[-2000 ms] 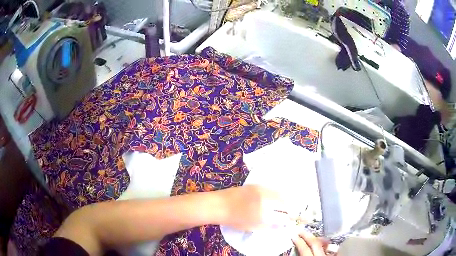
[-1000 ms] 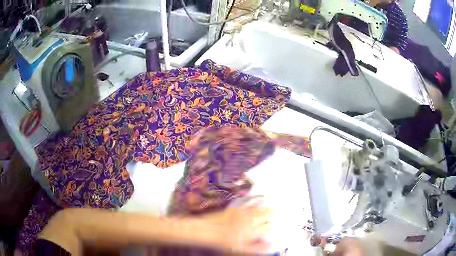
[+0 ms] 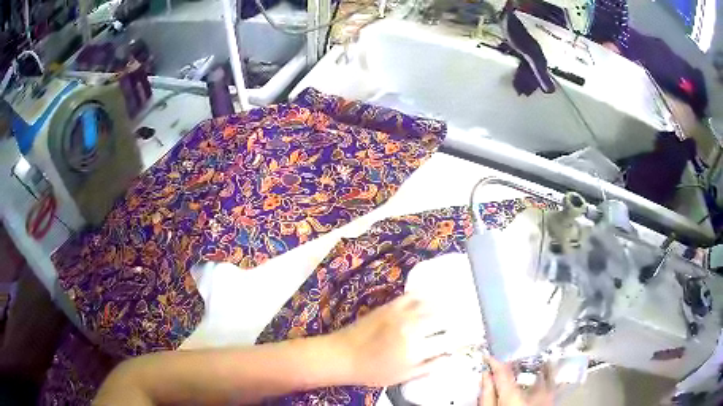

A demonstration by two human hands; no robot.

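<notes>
My left hand (image 3: 396,337) lies palm down on a white piece (image 3: 444,289) just left of the machine's needle area. My right hand (image 3: 507,387) is partly cut off by the bottom edge, its fingertips at the needle area (image 3: 495,361) with the cloth edge. A purple-orange printed panel (image 3: 372,266) lies under and behind the white piece and my left arm. A larger printed panel (image 3: 262,174) is spread to the left. The whitish sewing machine (image 3: 610,277) stands at right. Glare hides what the fingertips pinch.
A pale upright guard (image 3: 491,293) and a bent metal rod (image 3: 507,184) stand at the machine's left side. A second machine (image 3: 87,151) is at left, red-orange loops (image 3: 41,216) beside it. A dark thread cone (image 3: 219,91) stands behind the cloth. A person (image 3: 662,67) is at upper right.
The printed panel near the machine is now apart from the large one, with white table showing between them. My left hand has come to rest on the white piece. The view has shifted slightly.
</notes>
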